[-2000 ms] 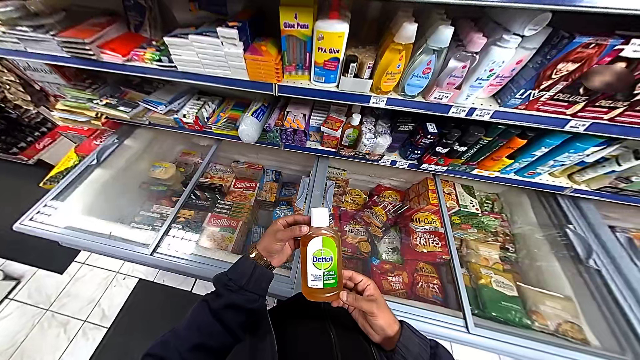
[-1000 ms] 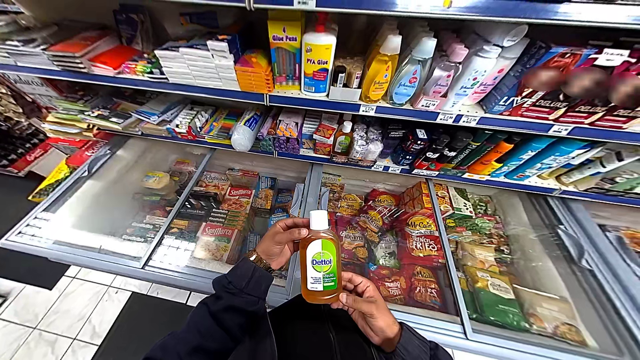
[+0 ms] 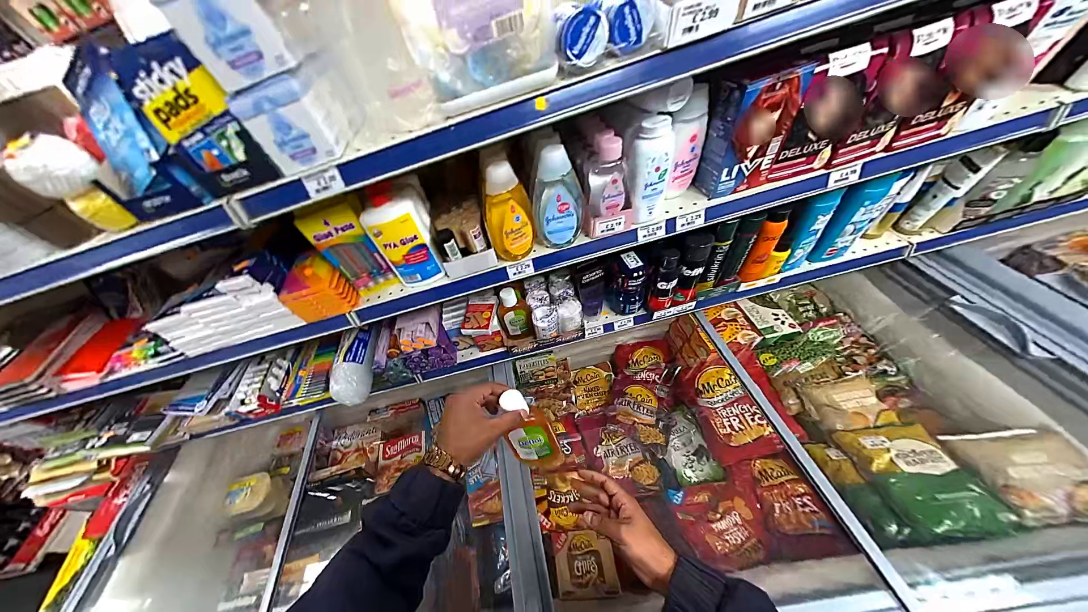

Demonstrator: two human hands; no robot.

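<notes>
My left hand (image 3: 476, 418) grips a small Dettol bottle (image 3: 535, 442) of amber liquid by its neck, just under the white cap, and holds it tilted above the chest freezer. My right hand (image 3: 616, 518), fingers spread and holding nothing, is a little below and right of the bottle, above the freezer glass. A similar bottle (image 3: 514, 314) with a white cap stands on the lowest shelf, up from my left hand, between a red box and small wrapped white items (image 3: 544, 314).
Below the shelves, the glass-topped chest freezer (image 3: 523, 544) holds bags of frozen fries (image 3: 722, 408). A shelf edge (image 3: 476, 285) runs above it. Baby-care bottles (image 3: 557, 195), a PVA glue bottle (image 3: 401, 234) and dark deodorant cans (image 3: 693, 263) stand on the shelves.
My right hand has let go of the bottle's base. My left hand has carried the bottle toward the shelves, and it is tilted instead of upright. The view has turned and moved nearer the shelves.
</notes>
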